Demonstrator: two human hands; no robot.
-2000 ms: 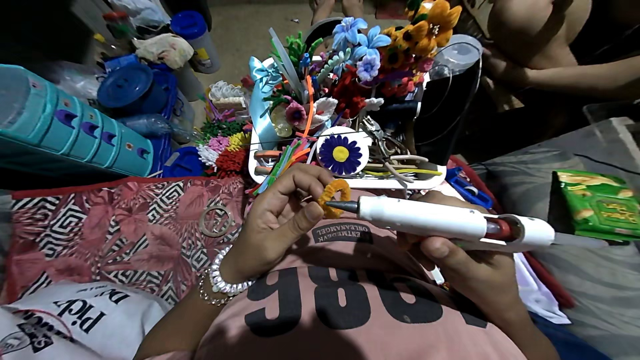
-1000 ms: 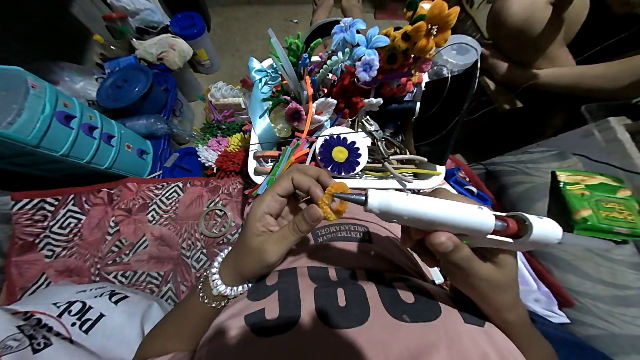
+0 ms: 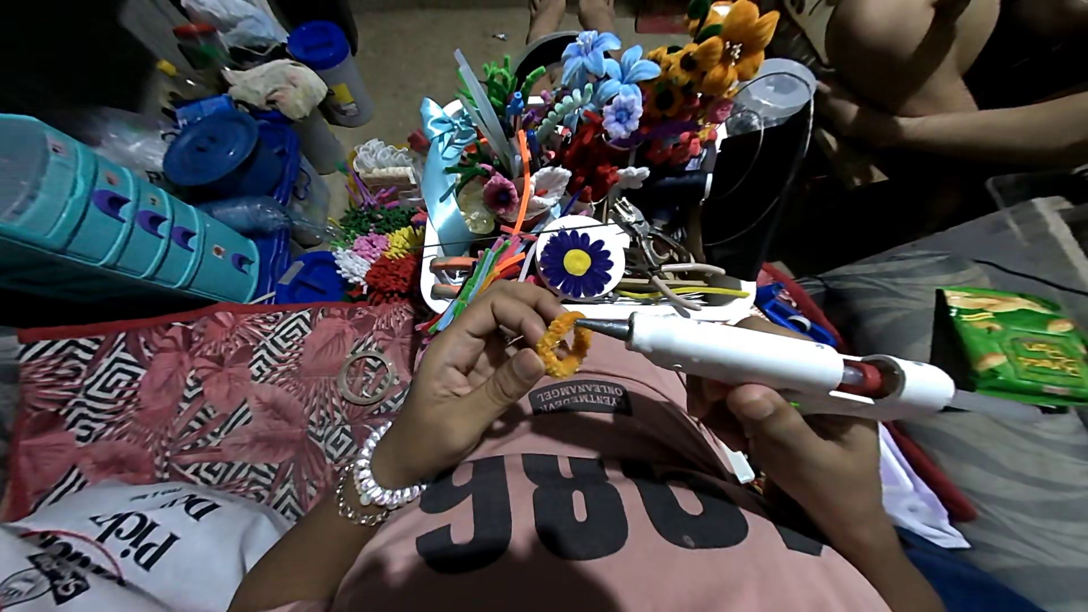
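Observation:
My left hand (image 3: 476, 382) pinches a small loop of fuzzy orange pipe cleaner (image 3: 551, 364) between thumb and fingers, in front of my chest. A white hot glue gun (image 3: 735, 350) lies in my right hand (image 3: 790, 433), its metal nozzle pointing left. The tip meets the upper right edge of the loop, though whether they truly touch is hard to tell. A glue stick shows at the gun's back end. The fingers of my right hand are partly hidden beneath the gun.
Ahead, a white basket (image 3: 739, 299) holds pipe-cleaner flowers, pliers and a purple flower disc (image 3: 576, 262). A teal drawer unit (image 3: 127, 225) stands left. A tape roll (image 3: 367, 377) rests on patterned cloth (image 3: 212, 399). Right lies a green packet (image 3: 1016, 344); another person's arm (image 3: 986, 136) is beyond.
The glue gun's nozzle has shifted slightly against the orange loop, and the loop has turned a little in my left hand. Both hands keep their holds.

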